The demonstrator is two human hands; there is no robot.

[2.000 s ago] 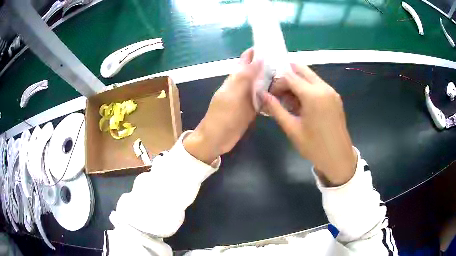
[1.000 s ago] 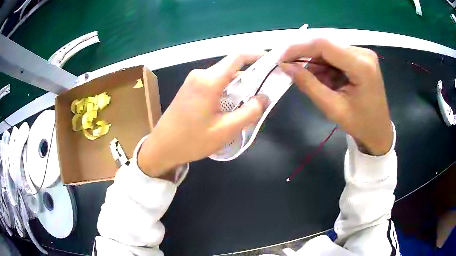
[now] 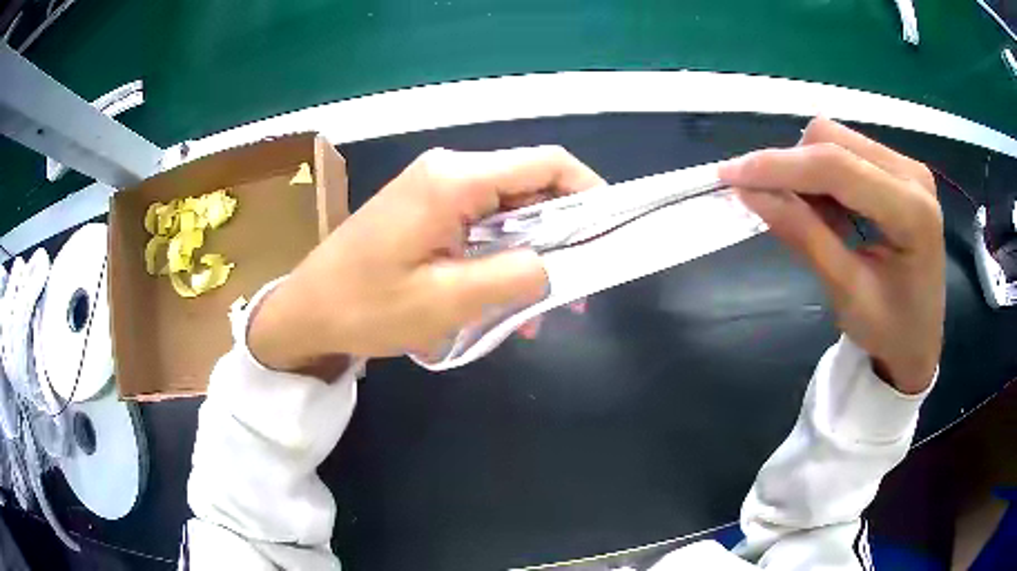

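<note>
A white curved housing half [image 3: 658,240] is held up over the black mat, its broad rounded end at the left and its narrow end at the right. My left hand [image 3: 413,257] grips the broad end, thumb on the inside and fingers beyond. A dark lead wire [image 3: 641,223] runs along the inside of the shell towards the narrow end. My right hand [image 3: 853,212] pinches at the narrow end with thumb and forefinger; whether they hold the wire, the shell edge or both is hard to tell.
An open cardboard tray [image 3: 123,307] with yellow scraps [image 3: 184,240] stands at left. Beside it are round white pieces [image 3: 106,463] and stacked housings. A grey post [image 3: 78,128] and pale rail [image 3: 468,98] edge the green belt [image 3: 446,45]. Another white housing [image 3: 989,262] lies at far right.
The housing has turned from steep to nearly level. My right hand has moved right and slightly down along it. The red wire seen hanging below my right hand no longer shows there.
</note>
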